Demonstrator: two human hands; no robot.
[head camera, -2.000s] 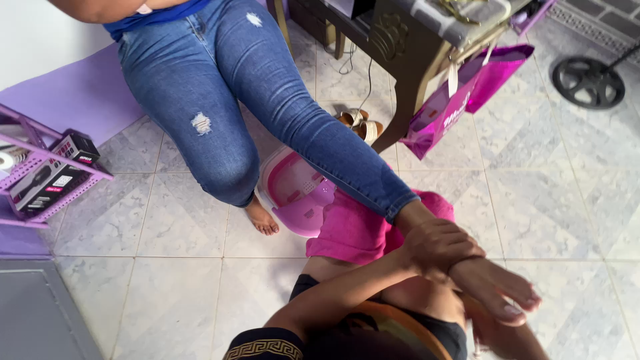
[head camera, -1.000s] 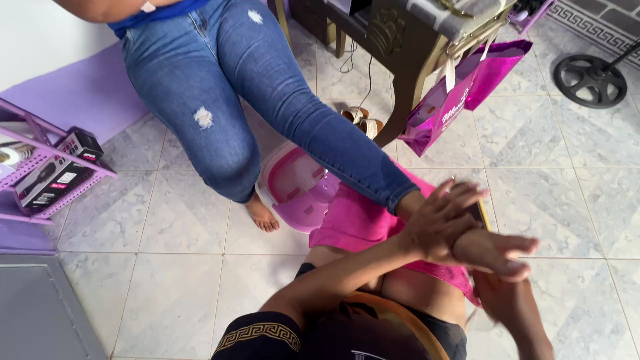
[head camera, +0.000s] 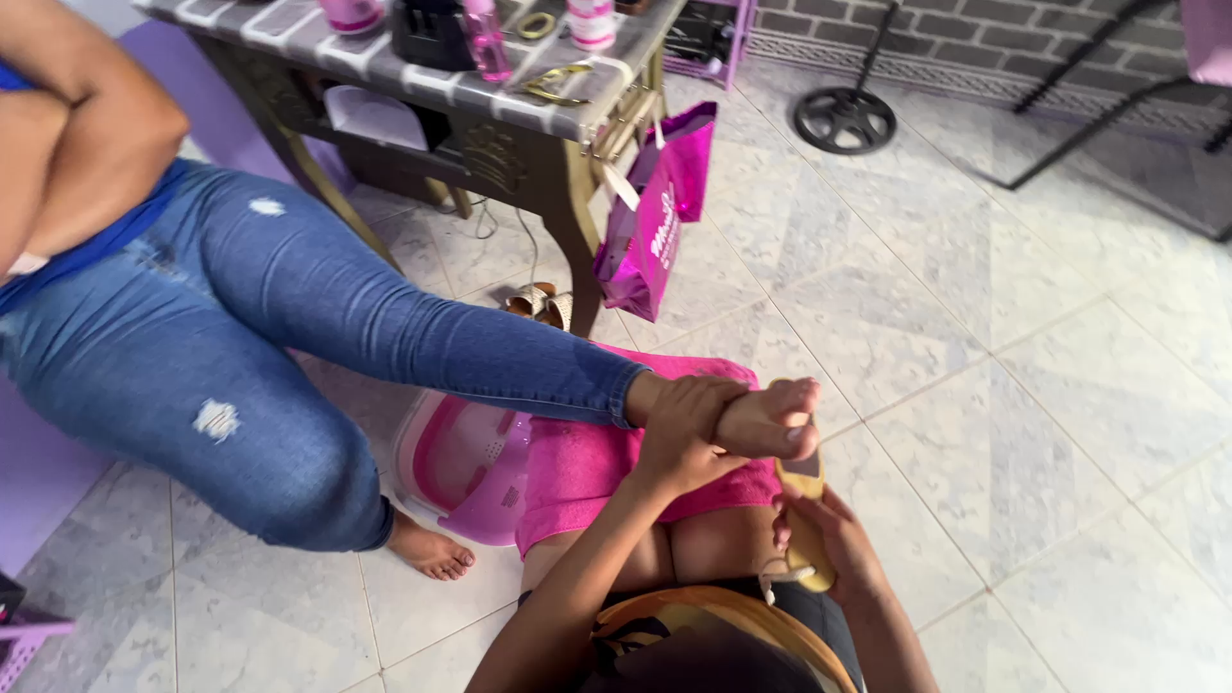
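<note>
My left hand (head camera: 688, 433) is wrapped around the raised bare foot (head camera: 765, 421) of a seated person in blue jeans (head camera: 423, 332). My right hand (head camera: 842, 544) holds the yellow handle of a foot file (head camera: 807, 553), upright below the toes; its upper part lies by the sole, partly hidden by the foot. A pink towel (head camera: 582, 472) covers my lap under that leg. The person's other foot (head camera: 430, 549) rests on the tiled floor beside a pink and white foot basin (head camera: 462, 462).
A table (head camera: 500, 115) at the top bears gold nippers (head camera: 558, 85), a pink spray bottle (head camera: 488, 43) and jars. A shiny magenta bag (head camera: 654, 221) hangs from its side. Sandals (head camera: 541, 303) lie underneath. A black round stand base (head camera: 845, 120) is on the floor.
The view has swung towards the right and the table. My left hand, spread over the foot one second ago, now clasps it. My right hand and the file show more plainly below the foot.
</note>
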